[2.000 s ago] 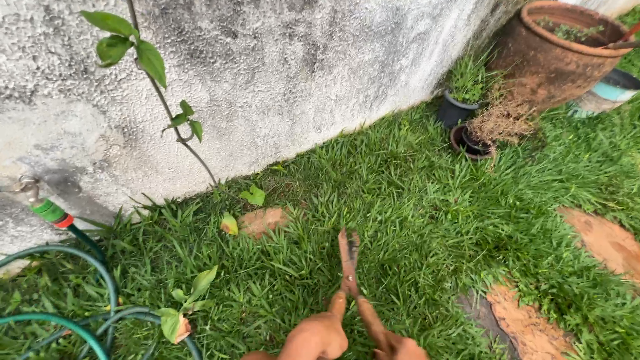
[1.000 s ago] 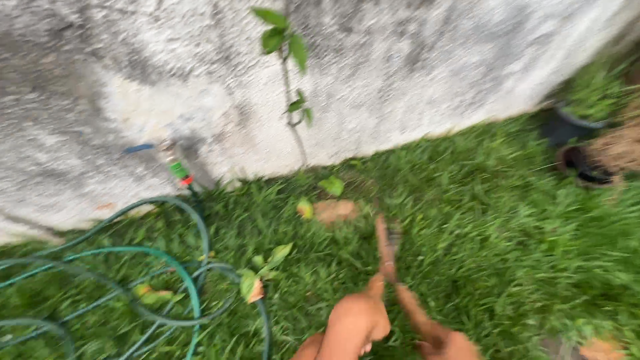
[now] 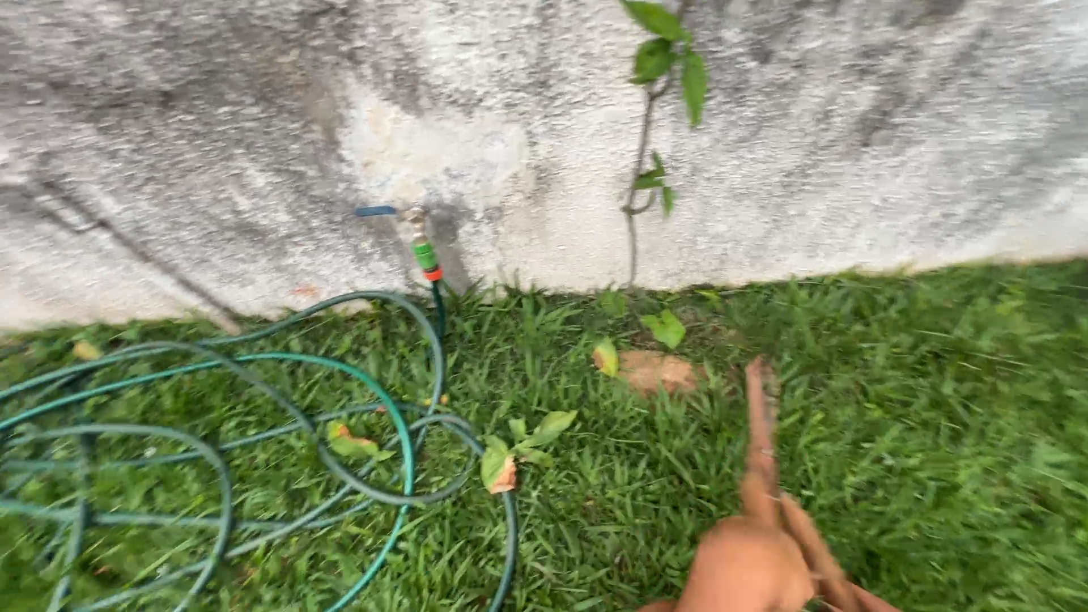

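A pair of rusty garden shears (image 3: 762,425) points away from me over the grass, its blades close together and blurred. My left hand (image 3: 748,568) is wrapped around one wooden handle. Of my right hand (image 3: 871,600), only a small part shows at the bottom edge, by the other handle; its fingers are out of view. Just left of the blade tips lies a flat reddish-brown stone (image 3: 659,372) in the grass, with a yellow-green leaf (image 3: 606,358) at its left end.
Green hose (image 3: 406,442) lies in loops on the grass at left, joined to a tap (image 3: 416,223) with a blue lever on the stained wall (image 3: 544,153). A thin climbing stem (image 3: 643,144) rises against the wall. A leafy cutting (image 3: 520,446) lies beside the hose.
The view has swung left, bringing the tap and more hose into sight while the pots have left it. Both hands have stayed at the shears, with the right hand now mostly out of frame.
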